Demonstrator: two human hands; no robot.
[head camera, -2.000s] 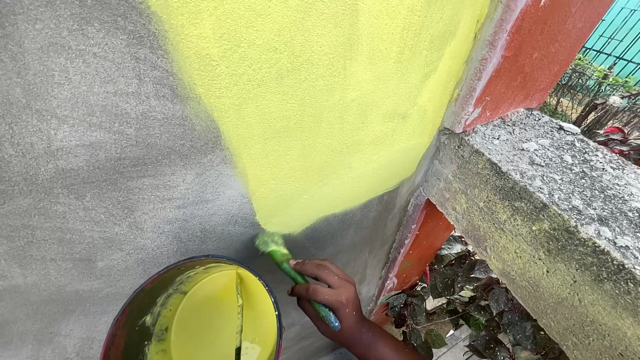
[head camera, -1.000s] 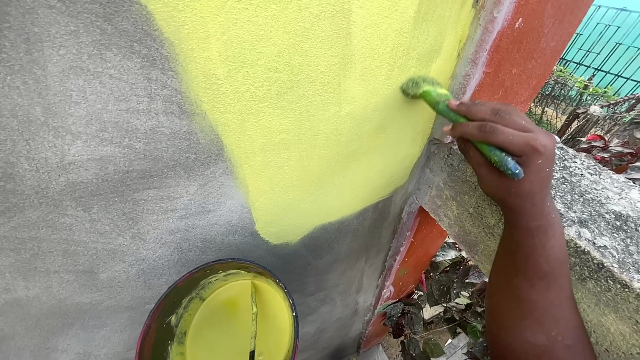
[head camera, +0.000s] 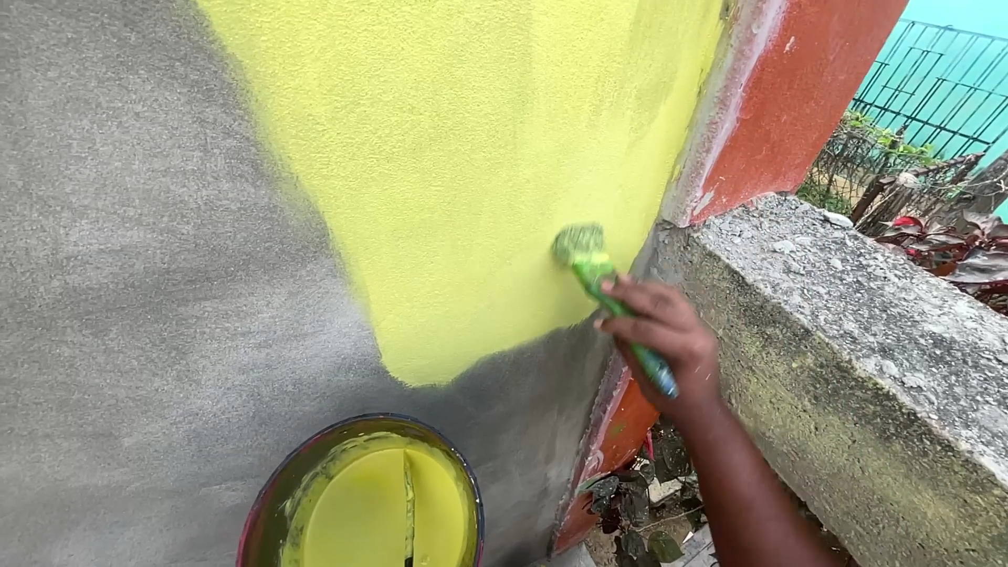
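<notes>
My right hand (head camera: 665, 339) grips a paintbrush (head camera: 594, 276) with a green, paint-smeared handle that ends in blue. Its bristles, coated in yellow-green, lie against the yellow painted area of the wall (head camera: 441, 181), near the lower right of that area. Bare grey wall (head camera: 157, 276) surrounds the yellow to the left and below. At the bottom stands a round bucket of yellow paint (head camera: 354, 512), with a thin strip across it, smeared with paint. My left hand is out of the frame.
An orange-red pillar (head camera: 803, 102) borders the wall on the right. From it a rough concrete ledge (head camera: 866, 315) runs toward the lower right, beside my forearm. Dark-leaved plants (head camera: 630, 504) grow beneath it. Beyond are a metal fence (head camera: 929, 94) and red-leaved plants (head camera: 976, 244).
The brush in my right hand was at the yellow area's lower tip near the bucket, then up by the pillar. Now it is lower and further left than at the pillar.
</notes>
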